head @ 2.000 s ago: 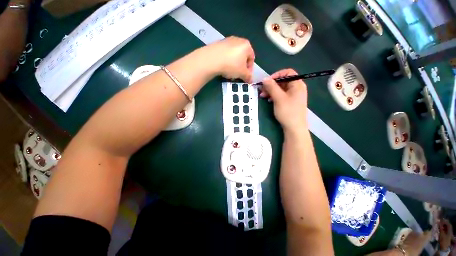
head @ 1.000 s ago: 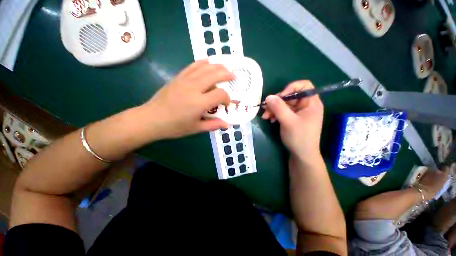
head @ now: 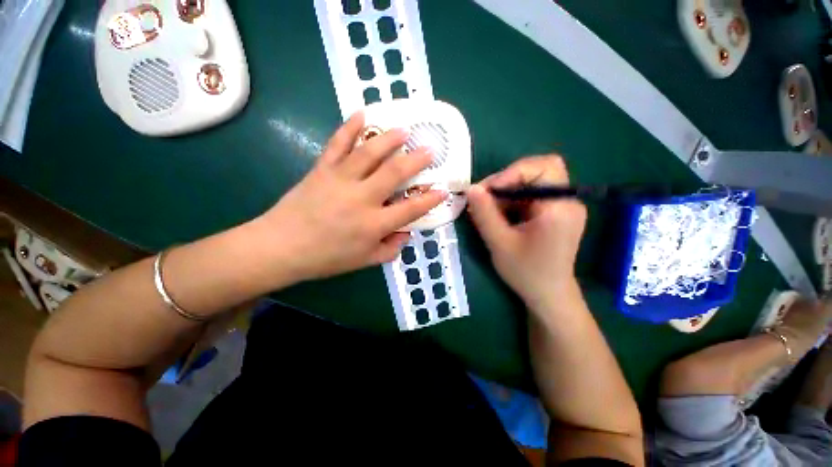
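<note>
A cream plastic housing [head: 442, 123] with a slotted round grille lies on a white die-cut strip [head: 417, 55] with two columns of dark rounded squares. My left hand [head: 351, 205] lies over the housing's left part, fingers spread and holding it, covering some copper-trimmed holes. My right hand [head: 538, 223] grips a slim black pen-like tool [head: 538, 192] near its fine tip. The tip is at the housing's lower right part, close to my left fingertips. Whether the tip holds a piece is too small to tell.
Another housing [head: 173, 68] lies upper left, near white sheets [head: 23, 68]. A blue tray [head: 689, 310] of thin white rings is right of my right hand, by a grey metal post [head: 775, 178]. More housings [head: 716, 32] lie at the right. Another person's arm [head: 730, 365] is lower right.
My left hand came from the strip's top onto the housing, and my right hand brought the tool down to it. In the last second both hands shifted only slightly. The view has also shifted.
</note>
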